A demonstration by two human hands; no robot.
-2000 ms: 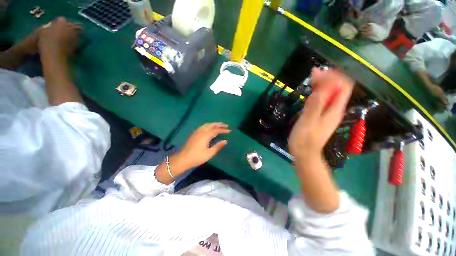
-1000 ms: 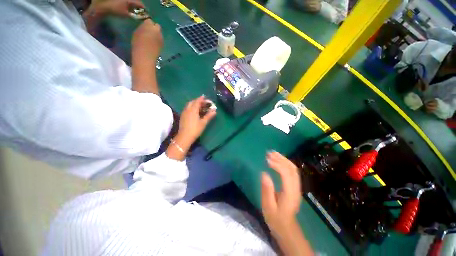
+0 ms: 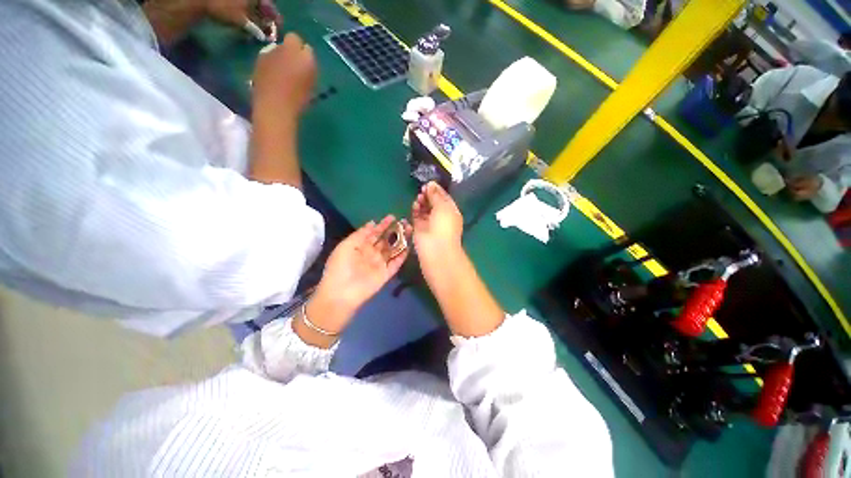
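Note:
A small camera module [image 3: 396, 240] with a dark round centre and a pale metallic frame lies on the fingers of my left hand [image 3: 353, 273], palm up, in front of the tape dispenser. My right hand [image 3: 439, 225] is close beside it, fingertips pinched together at the dispenser's lower front; whether they hold anything is too small to tell. The grey tape dispenser [image 3: 467, 145] has coloured stickers on its face and a thick cream tape roll [image 3: 519, 91] on top.
The black clamping fixture [image 3: 616, 359] with red clamp handles [image 3: 702, 306] stands at the right. A crumpled white wipe [image 3: 530, 217] lies with a pale ring behind my right hand. A bottle [image 3: 425, 67] and black grid tray [image 3: 368, 54] are beyond the dispenser. A neighbour's arm [image 3: 281, 112] is at the left.
My right hand has moved from beside the fixture leftward to the dispenser, next to my left hand. My left hand has turned palm up, still with the module, and come slightly nearer.

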